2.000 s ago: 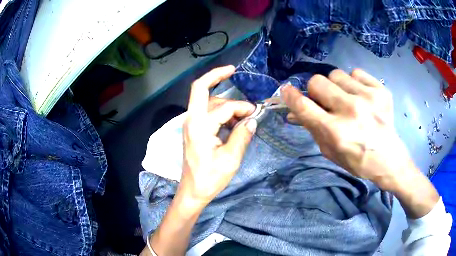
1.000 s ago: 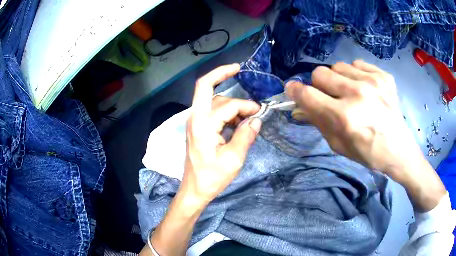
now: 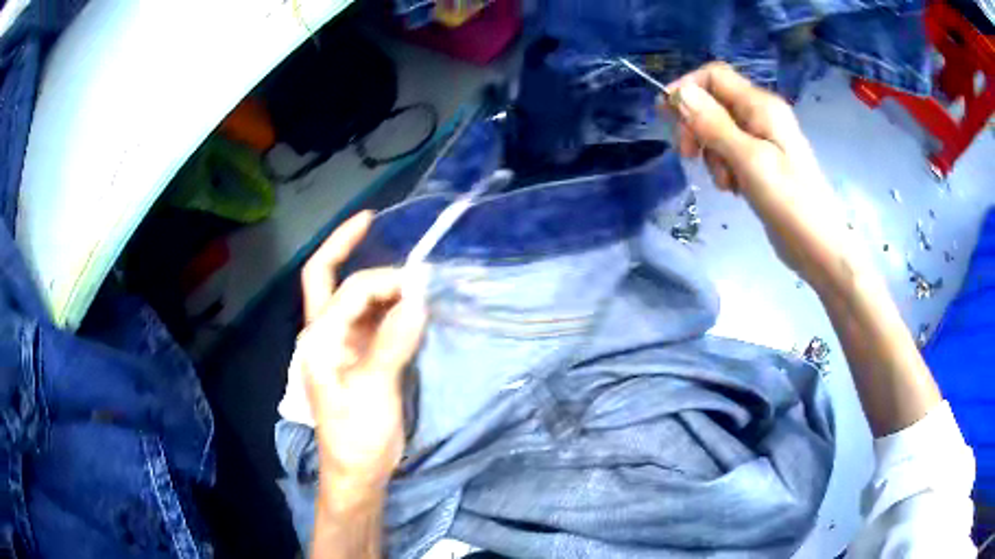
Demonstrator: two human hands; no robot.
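Observation:
The denim garment (image 3: 513, 382), inside out with its pale grey-blue side showing, lies in front of me. Its dark blue waistband (image 3: 556, 213) runs across the top. My left hand (image 3: 366, 349) grips the garment at the left end of the waistband; a narrow white strip (image 3: 442, 229) sticks up from its fingertips, blurred. My right hand (image 3: 753, 153) is raised above the waistband at the upper right, clear of the garment. It holds the thread snips (image 3: 646, 75), whose thin metal blade points up and left.
A curved pale table (image 3: 142, 120) is at upper left, with eyeglasses (image 3: 393, 133) on the shelf below. Dark denim garments lie at left (image 3: 87, 404) and at the top. A red plastic stool (image 3: 947, 93) and blue item (image 3: 966, 317) are at right. Clippings litter the floor.
My right hand has moved up and away from my left hand with the snips. My left hand has moved left and down. The waistband is now spread out and shows across its width.

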